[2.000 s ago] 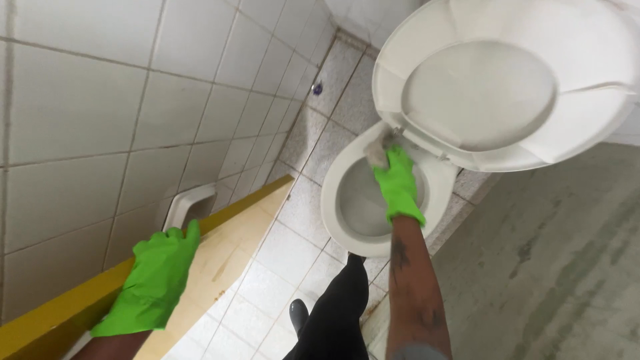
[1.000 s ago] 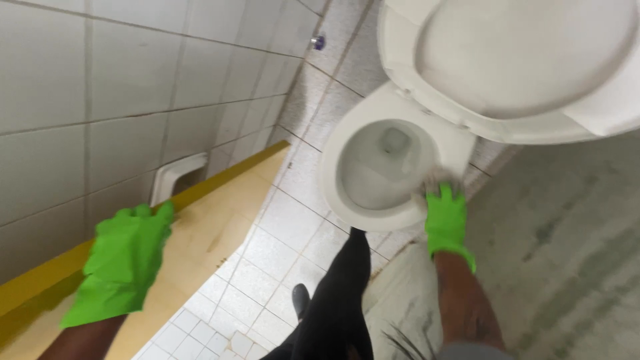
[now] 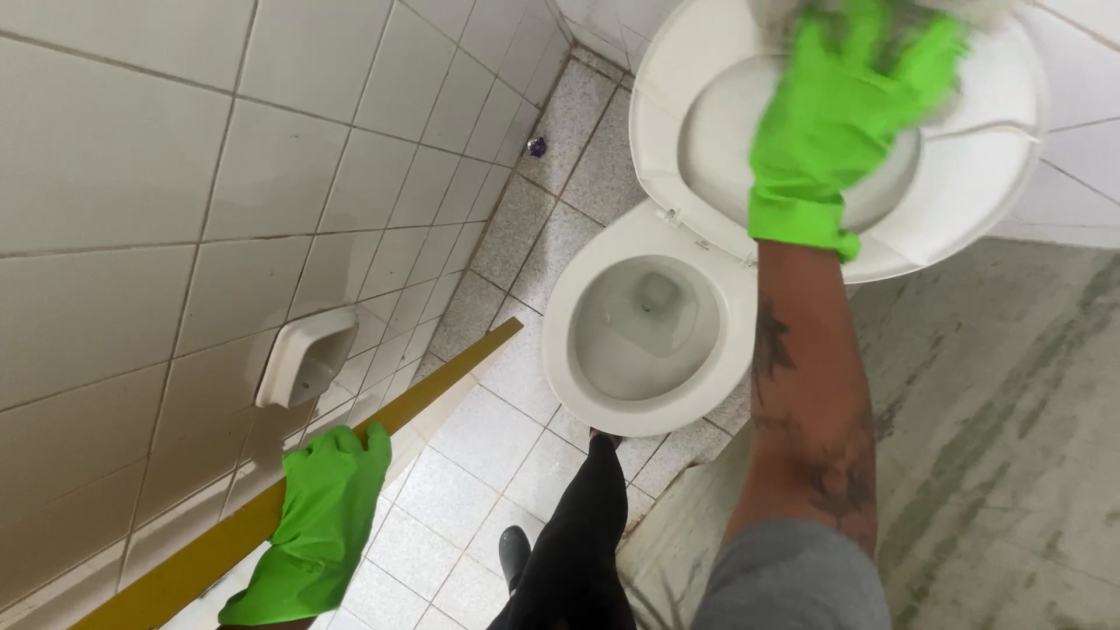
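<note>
My right hand (image 3: 840,122), in a green rubber glove, presses a blurred greyish-white cloth or pad (image 3: 779,22) over the raised white toilet lid and seat (image 3: 980,192). Below it is the open toilet bowl (image 3: 647,328), with some water at its bottom. At the lower left my left hand (image 3: 328,516), in a matching green glove, has its fingers hooked over the yellow edge of a door or panel (image 3: 446,376). How much of the pad lies under my right hand is hidden.
A white ceramic holder (image 3: 306,354) is set in the tiled wall at left. A small purple thing (image 3: 536,146) lies by the wall's foot. On the right stands a grey-green marble partition (image 3: 997,420). My leg in black (image 3: 577,534) and a dark boot (image 3: 514,553) are below the bowl.
My right hand has moved from the toilet bowl's rim up to the raised lid, with the pad. My left hand stays on the yellow edge.
</note>
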